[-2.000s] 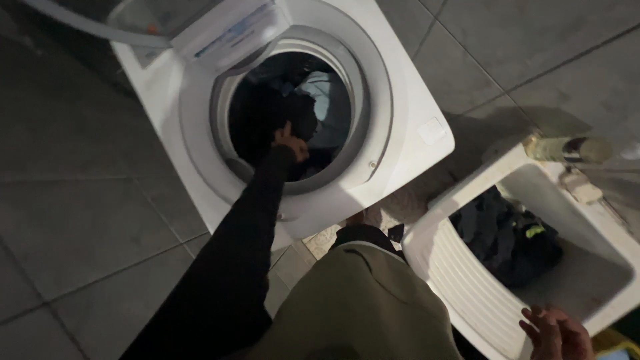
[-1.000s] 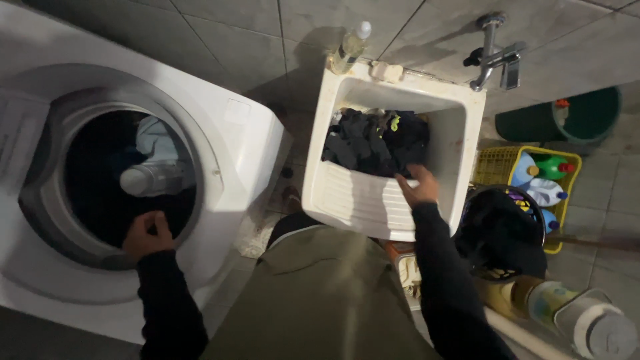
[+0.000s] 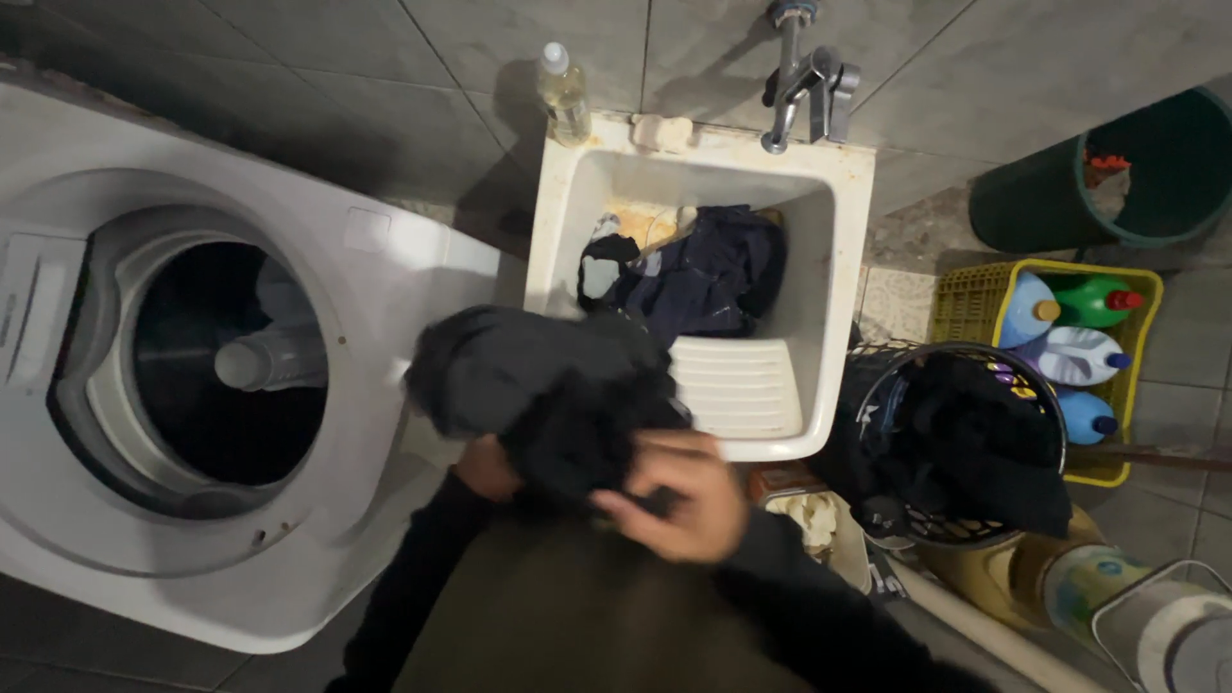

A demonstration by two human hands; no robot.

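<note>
Both my hands hold a bundle of black cloth (image 3: 549, 371), blurred by motion, between the washing machine and the laundry sink. My left hand (image 3: 488, 469) is under its lower left side, its fingers mostly hidden. My right hand (image 3: 683, 496) grips its lower right side with bent fingers. The bundle overlaps the near left corner of the white laundry sink (image 3: 842, 318). Dark clothes (image 3: 717, 274) lie in the sink's basin, beyond its ribbed washboard (image 3: 736, 385). At left the top-loading washing machine (image 3: 375, 289) stands with its drum (image 3: 183, 356) uncovered; the agitator (image 3: 269, 361) shows inside, with dark and grey cloth.
A bottle (image 3: 565, 96) and a bar of soap (image 3: 662, 133) stand on the sink's back rim, near the metal faucet (image 3: 799, 87). At right are a black basket (image 3: 866, 385) of dark clothes, a yellow crate (image 3: 977, 279) of bottles, a green bin (image 3: 1025, 192) and a lidded bucket (image 3: 1107, 587).
The black bundle is now in both my hands; one second ago my left hand was at the drum and my right at the sink. More of the sink's washboard is hidden. The view has turned toward the sink.
</note>
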